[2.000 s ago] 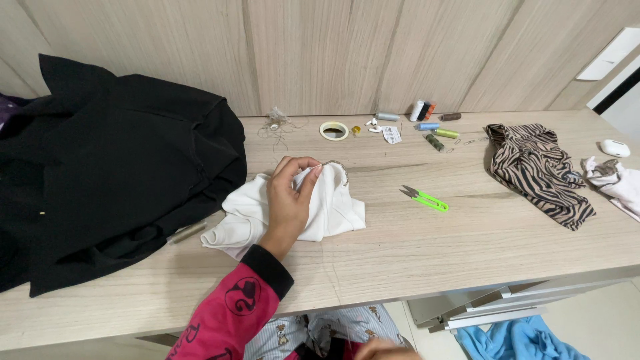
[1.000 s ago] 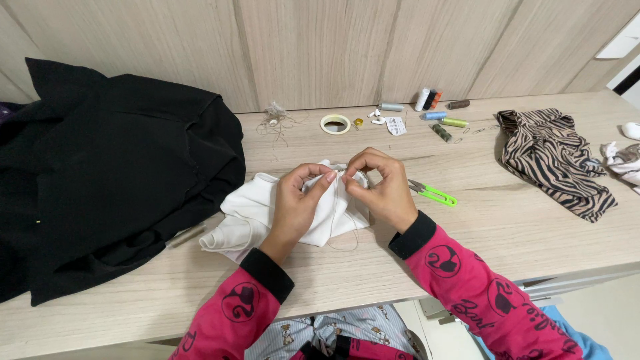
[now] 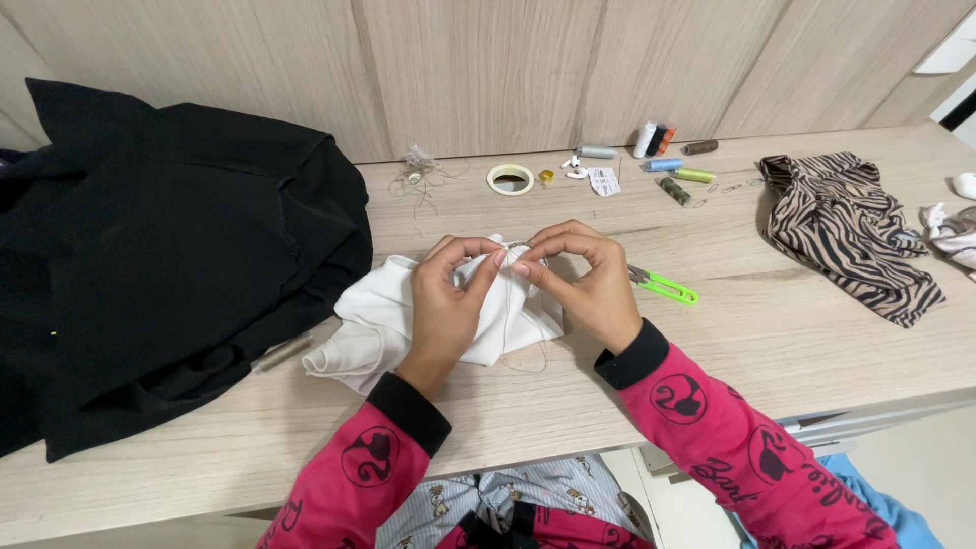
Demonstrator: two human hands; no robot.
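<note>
A white fabric piece (image 3: 381, 305) lies bunched on the wooden table. My left hand (image 3: 454, 293) pinches its upper edge between thumb and index finger. Close beside it, my right hand (image 3: 583, 274) has its thumb and index finger together at the same edge, by a narrow beaded-looking trim (image 3: 518, 245). A thin thread (image 3: 543, 358) hangs from between the hands and loops onto the table. Whether a needle sits in the right fingers is too small to tell. Green-handled thread snips (image 3: 667, 287) rest just right of my right hand, their blades partly hidden.
A large black garment (image 3: 175, 252) covers the left side, with a thread spool (image 3: 282, 352) at its edge. At the back are a tape roll (image 3: 510, 180), tangled thread (image 3: 417, 177), earbuds (image 3: 577, 173), several spools (image 3: 662, 165) and safety pins (image 3: 730, 188). Zebra-print fabric (image 3: 854, 221) lies right.
Two seconds ago my right hand was low by my lap; it came up to the white fabric beside my left hand and remains there. My left hand has kept hold of the fabric.
</note>
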